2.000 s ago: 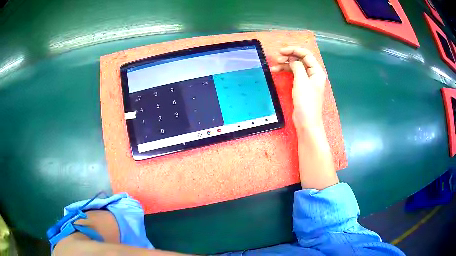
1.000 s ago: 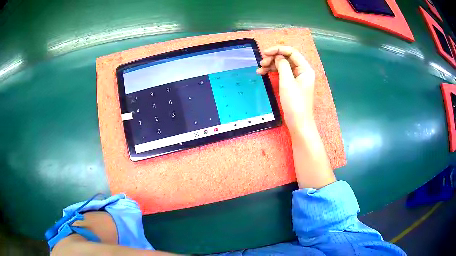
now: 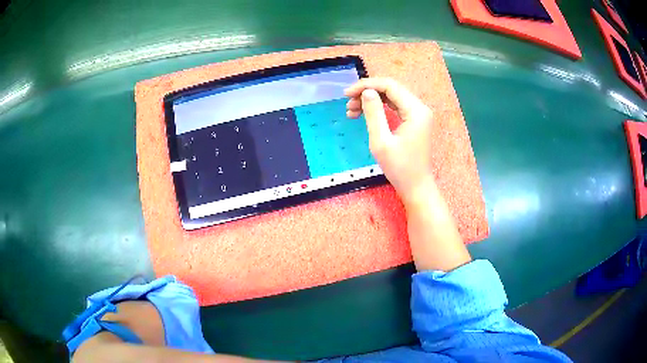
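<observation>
The tablet (image 3: 248, 135) lies on an orange-red foam pad (image 3: 305, 248). Its lit screen shows a calculator, with a dark keypad at left, a teal panel at right and a pale strip above. A small white tab (image 3: 179, 166) is on its left edge. My right hand (image 3: 390, 127) is over the tablet's right side, fingers loosely bent, thumb apart, holding nothing, and covers part of the teal panel. Whether it touches the glass cannot be told. My left hand (image 3: 135, 349) is at the bottom left, cut off by the lower edge, with a blue strap at the wrist; its fingers are hidden.
The pad lies on a glossy green line surface (image 3: 560, 177). More orange-red pads with dark tablets are at the top right (image 3: 511, 25) and along the right edge. A blue object (image 3: 611, 269) is below the green edge at the lower right, near a yellow floor line.
My right hand has moved left, from beside the tablet to over its right side. The tablet and pad sit slightly further left in view. The calculator still shows.
</observation>
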